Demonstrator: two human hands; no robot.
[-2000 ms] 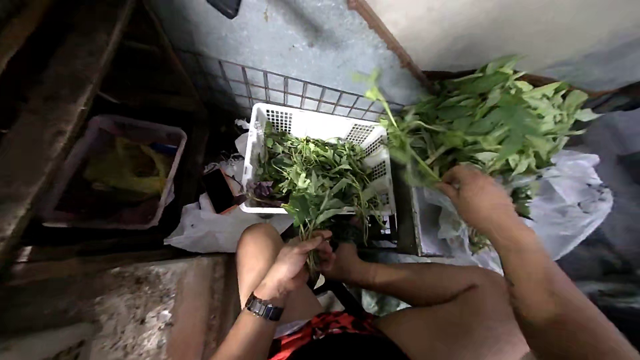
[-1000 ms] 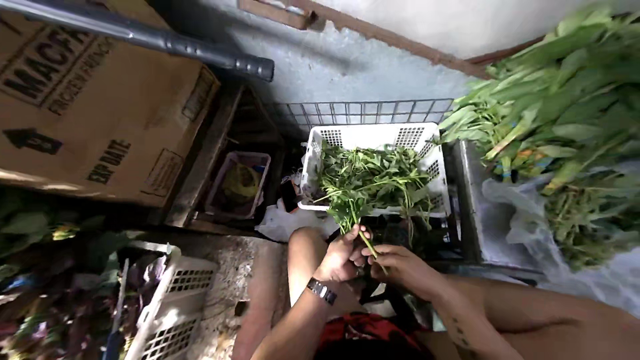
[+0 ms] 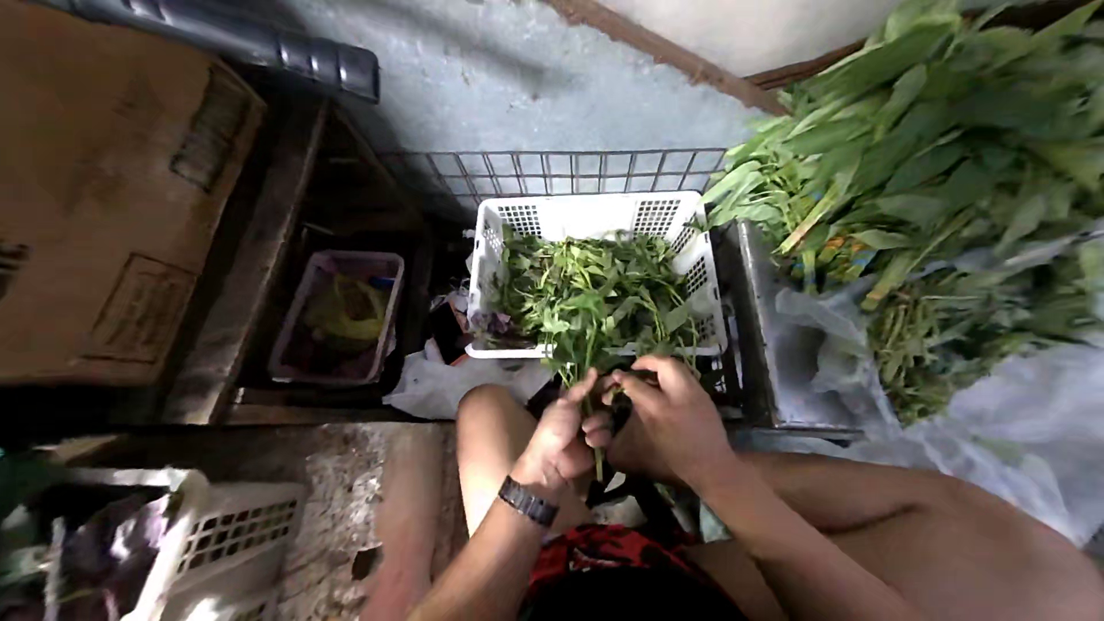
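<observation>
My left hand (image 3: 565, 435), with a dark watch on its wrist, grips a bunch of leafy green stems (image 3: 586, 336) near their lower ends. The leaves point away from me, over the near rim of a white plastic basket (image 3: 595, 207). Close on the right, my right hand (image 3: 664, 410) has its fingers bent at the stems, thumb and forefinger close together; whether it pinches a piece of stem is too small to tell. Loose leafy greens (image 3: 612, 276) lie in the basket, with a few purplish leaves at its near left corner.
A large heap of leafy greens (image 3: 931, 155) and clear plastic bags (image 3: 828, 336) lie at the right on a metal-edged surface (image 3: 759, 345). At the left are a cardboard box (image 3: 112, 198), a small tub (image 3: 392, 319) and another white basket (image 3: 224, 535). A wire grid (image 3: 586, 172) stands behind.
Two seconds ago my right hand was at the heap on the right, holding a leafy stem; it came back beside my left hand by one second ago. My left hand has kept hold of the bunch.
</observation>
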